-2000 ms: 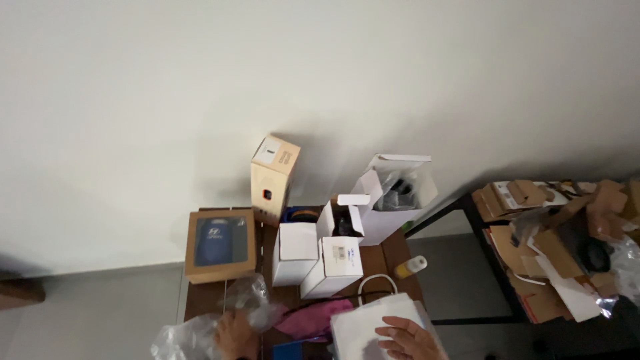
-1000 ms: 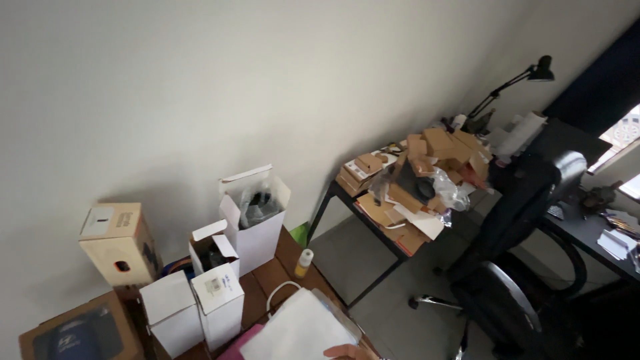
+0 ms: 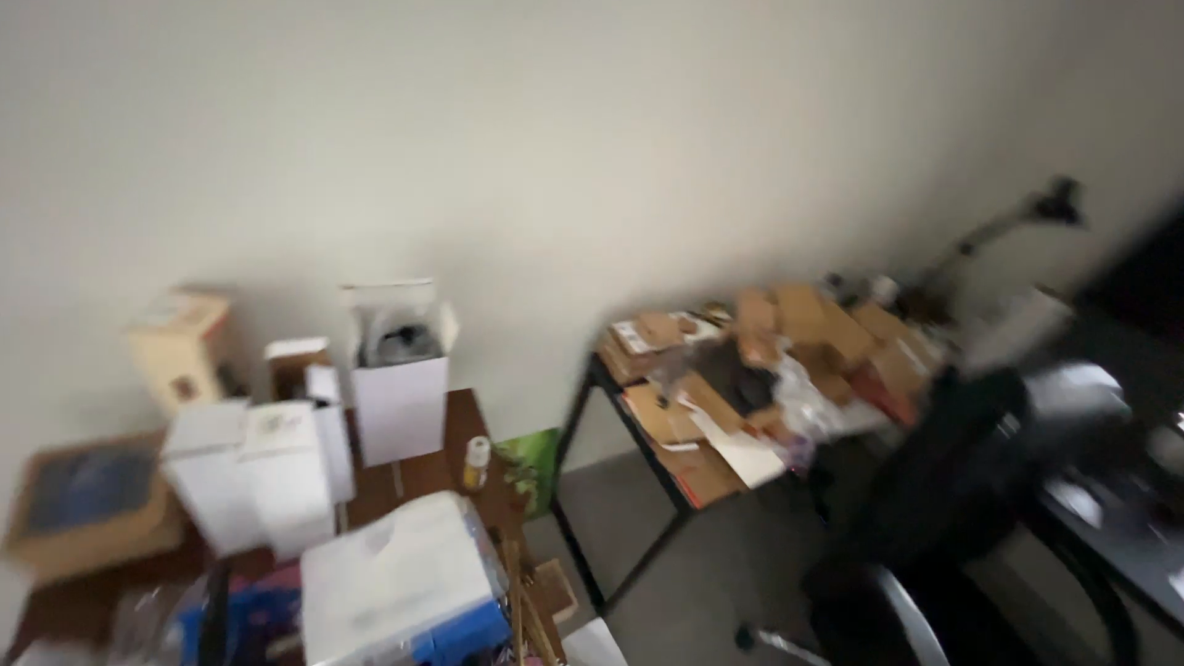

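Neither my left hand nor my right hand shows in the blurred head view. A white flat item [image 3: 398, 573] lies at the front of the brown wooden table [image 3: 370, 495], over something blue [image 3: 472, 634]. Behind it stand white cardboard boxes [image 3: 287, 472] and an open white box [image 3: 402, 407] with a dark item in clear plastic inside. A small bottle with a white cap [image 3: 476, 464] is upright near the table's right edge. At the left are a windowed cardboard box [image 3: 92, 499] and a tall cream box [image 3: 180, 347]. Clear plastic [image 3: 153, 620] lies at the lower left.
A black-framed table [image 3: 638, 439] on the right holds a heap of torn cardboard [image 3: 814, 333] and clear plastic wrap [image 3: 805, 398]. Farther right are a black office chair [image 3: 934, 499], a desk lamp [image 3: 1059, 203] and a dark desk [image 3: 1101, 546]. A green item [image 3: 532, 467] stands between the tables.
Both hands, seen two seconds ago over the clear plastic and the white item, have left the view. The view has swung to the right.
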